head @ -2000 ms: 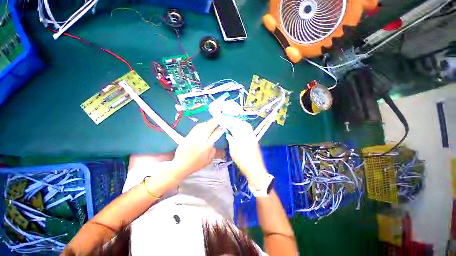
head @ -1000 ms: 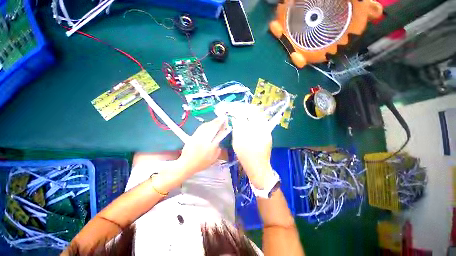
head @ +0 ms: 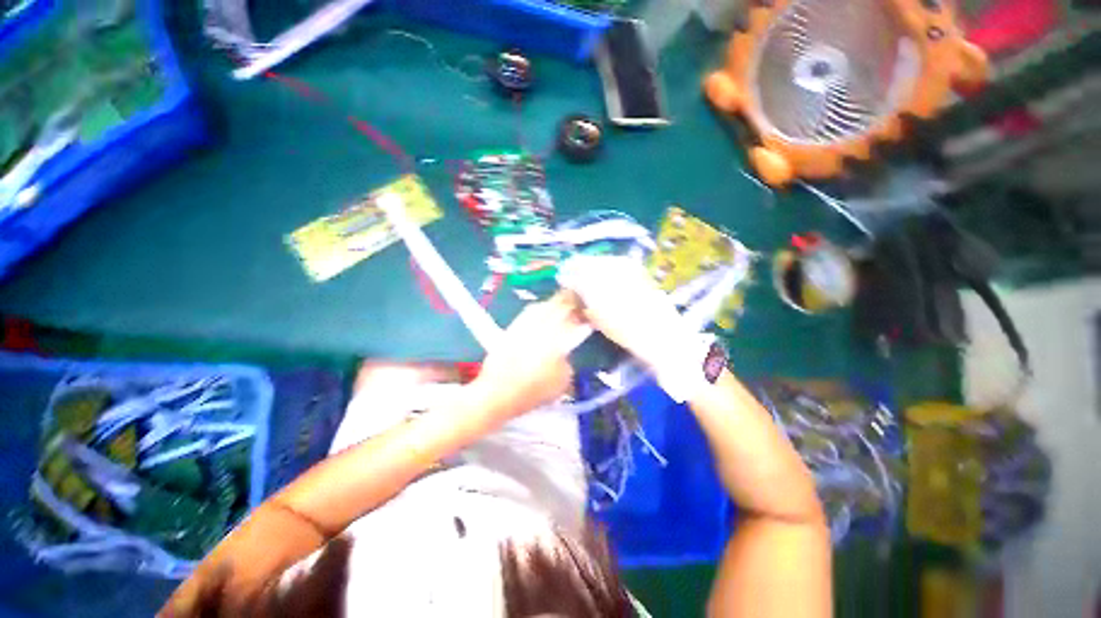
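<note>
My left hand (head: 529, 353) is closed around the end of a flat white ribbon cable (head: 444, 272) that runs from a yellowish board (head: 366, 229) lying at the left. My right hand (head: 630, 309) meets my left hand's fingertips; it is overexposed and blurred, so its hold is unclear. Just beyond the hands lies the green main board (head: 507, 191) with red wires beside it. White cables cross its near end. Another yellow board (head: 694, 256) with white ribbon cable lies to the right of it. What sits between my fingertips is hidden by glare.
Two black discs (head: 580, 138) and a phone (head: 631, 75) lie at the back. An orange fan (head: 773, 151) stands back right. A small round tub (head: 816, 275) is at right. Blue bins stand at back left (head: 181, 115) and the near edge (head: 260, 447); a yellow basket (head: 942, 483) is far right.
The view has shifted, so the bench things appear farther right and lower. My right hand is turned more sideways, its forearm reaching in from farther right. The hands remain together; the image is blurrier.
</note>
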